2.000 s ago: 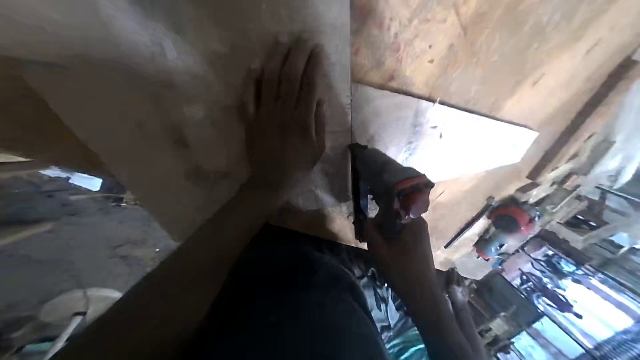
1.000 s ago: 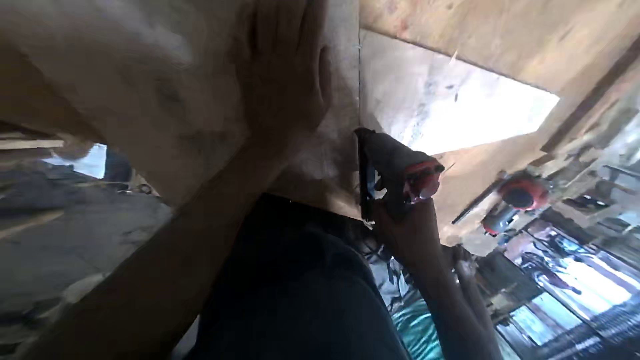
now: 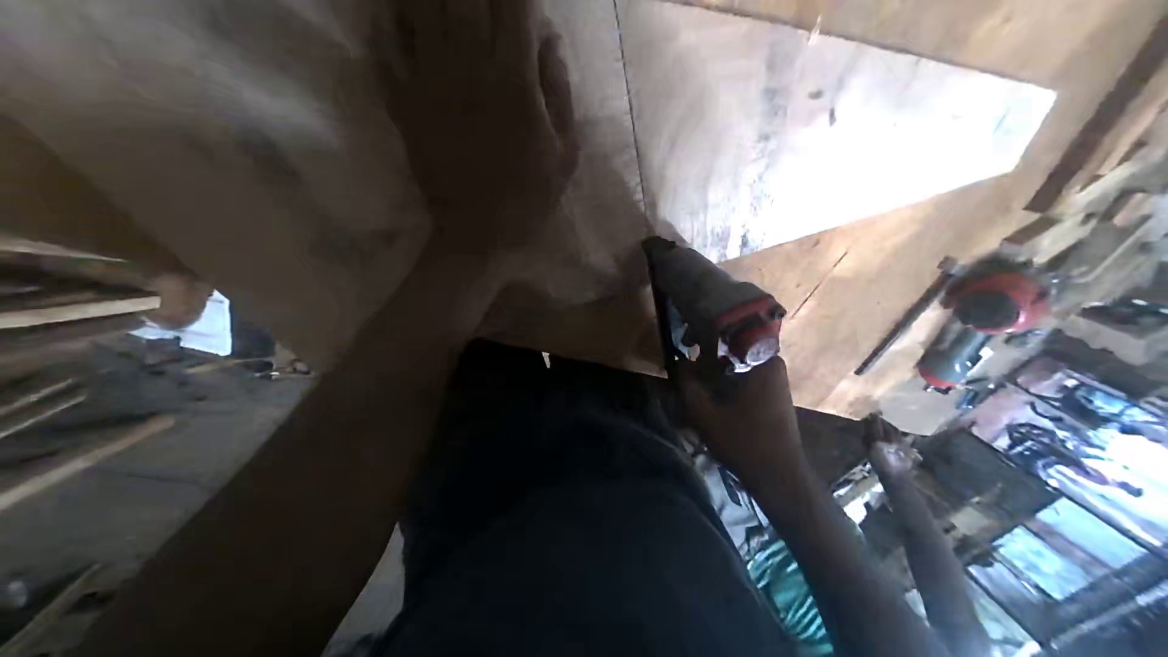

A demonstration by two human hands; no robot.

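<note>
My left hand (image 3: 484, 119) lies flat on a large plywood sheet (image 3: 301, 182), its fingertips cut off by the top edge of the view. My right hand (image 3: 730, 401) grips a pneumatic nailer (image 3: 712, 301) with a grey body and a red cap. The nailer's nose rests on the wood at the lower end of a dark seam. Right of that seam lies a pale, brightly lit tapering board (image 3: 849, 137), on top of a browner plywood surface (image 3: 849, 292). Both hands are in shadow.
A red and dark power tool (image 3: 985, 310) sits at the right edge of the work surface. Another person's arm (image 3: 922, 529) shows at the lower right. Wood strips (image 3: 82, 456) lie at the left, near another person's hand (image 3: 178, 301) and a white object (image 3: 210, 324).
The view has shifted, so the boards and my left hand sit higher in it. My right hand has kept its hold on the nailer beside the seam.
</note>
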